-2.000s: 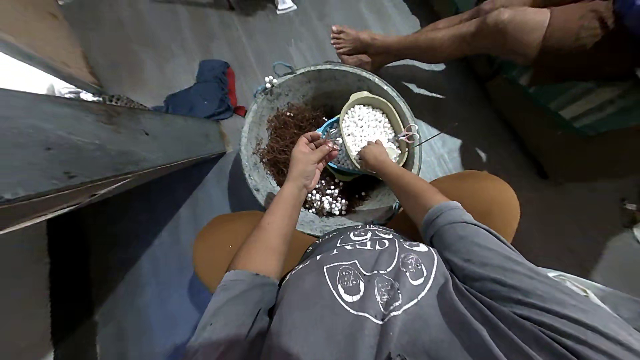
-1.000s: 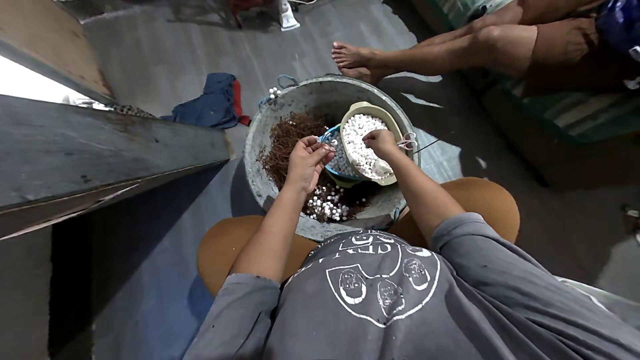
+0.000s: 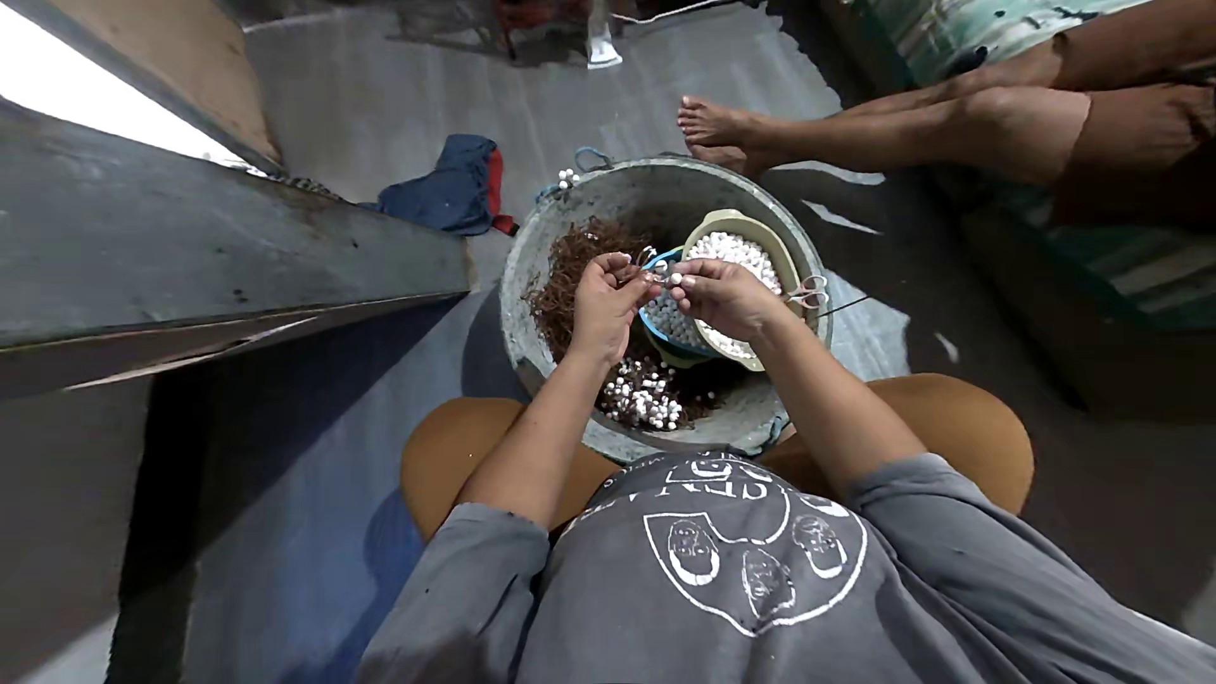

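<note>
My left hand (image 3: 613, 302) pinches a small piece with white bead-like balls on it, too small to name further. Close beside it, my right hand (image 3: 727, 296) holds a small white ball (image 3: 675, 279) between thumb and fingers. Both hands are over a round grey basin (image 3: 521, 328). Partly behind my right hand, a cream bowl (image 3: 781, 249) holds many white balls (image 3: 731, 249). A blue-rimmed bowl (image 3: 676, 323) of greyer balls lies partly under it. Brown fibrous strands (image 3: 584, 261) fill the basin's left side, and a cluster of white balls (image 3: 644, 394) lies near its front.
Scissors (image 3: 809, 293) with pale handles rest at the cream bowl's right edge. Another person's bare feet (image 3: 717, 128) are just beyond the basin. A blue and red cloth (image 3: 451, 185) lies on the floor at the left, near a grey wooden panel (image 3: 237, 252).
My right hand has moved left from the white balls in the cream bowl and now meets my left hand, with a white ball in its fingers.
</note>
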